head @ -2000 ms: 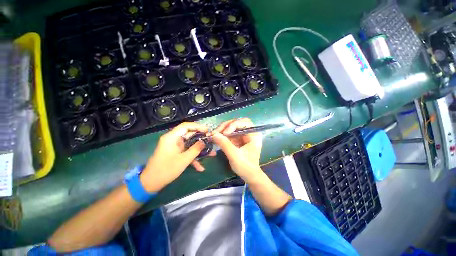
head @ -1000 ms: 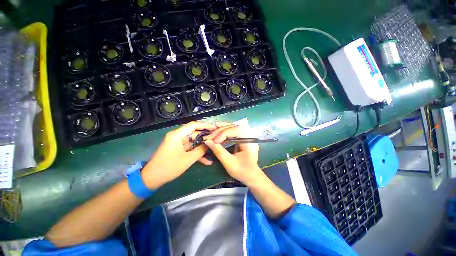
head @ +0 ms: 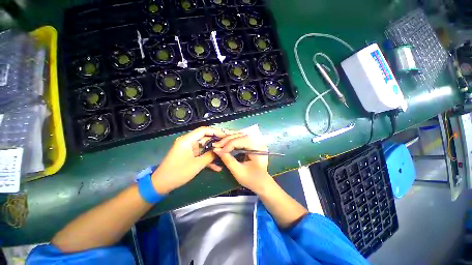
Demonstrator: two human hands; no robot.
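Observation:
My left hand point(head: 187, 155) holds a small black round unit point(head: 207, 146) between its fingers, partly hidden by both hands. My right hand point(head: 247, 159) is shut on thin dark tweezers point(head: 265, 152), whose rear end points right. The tweezers' tips are hidden by the fingers at the unit. A white piece point(head: 253, 132) shows just behind my right hand. Beyond the hands lies a large black tray point(head: 171, 127) with rows of round units with yellow-green centres, and three thin white pieces point(head: 218, 47) lie on it.
A yellow bin point(head: 58, 108) with clear packs stands left. A white control box point(head: 373, 77), a handpiece point(head: 331, 84) on a looped pale cord, a white strip point(head: 334, 133) and a spool point(head: 406, 58) are right. A second black tray point(head: 362, 196) and blue stool point(head: 399, 170) are lower right.
The view has shifted, so the bench things sit slightly further right. Both hands remain together at the unit, and the tweezers have tilted slightly, with their rear end lower.

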